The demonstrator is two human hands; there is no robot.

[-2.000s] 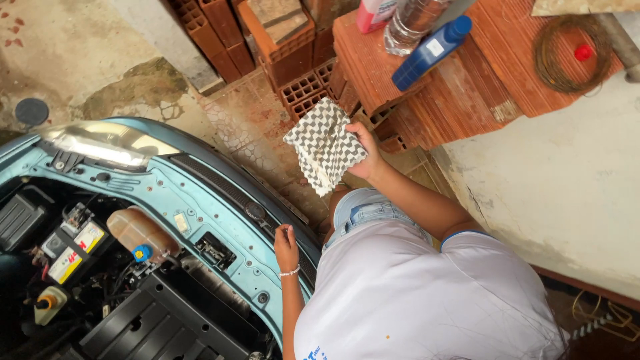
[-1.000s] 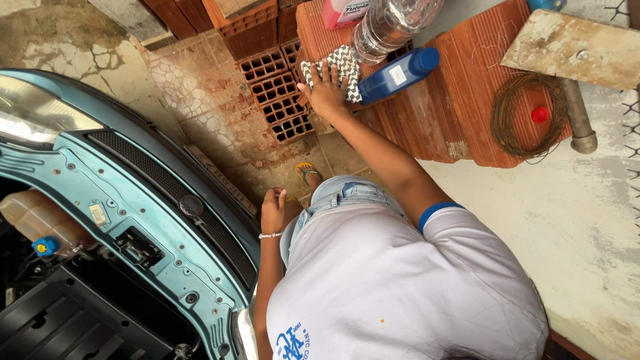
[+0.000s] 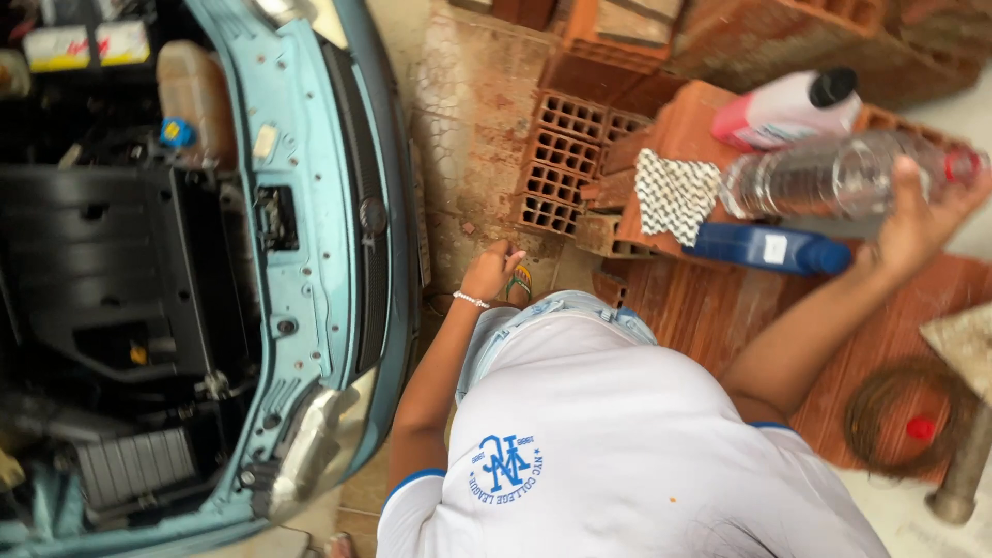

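Note:
My right hand is at the neck end of a clear plastic bottle with a red cap, thumb on the near side; blur hides whether it grips. Beside that bottle lie a folded black-and-white checked cloth and a blue plastic bottle. A pink-and-white bottle with a black cap is on its other side. All are on hollow clay bricks. Loosely curled in front of my shorts, my left hand shows nothing in it.
At left is a light-blue car front with its engine bay uncovered, showing a coolant reservoir with a blue cap. More hollow bricks are stacked ahead. A wire coil and a metal pipe lie at right.
My right hand held the checked cloth, then pressed it on the bricks beside the blue bottle. The cloth is now let go, and the hand has moved right to the clear bottle's neck.

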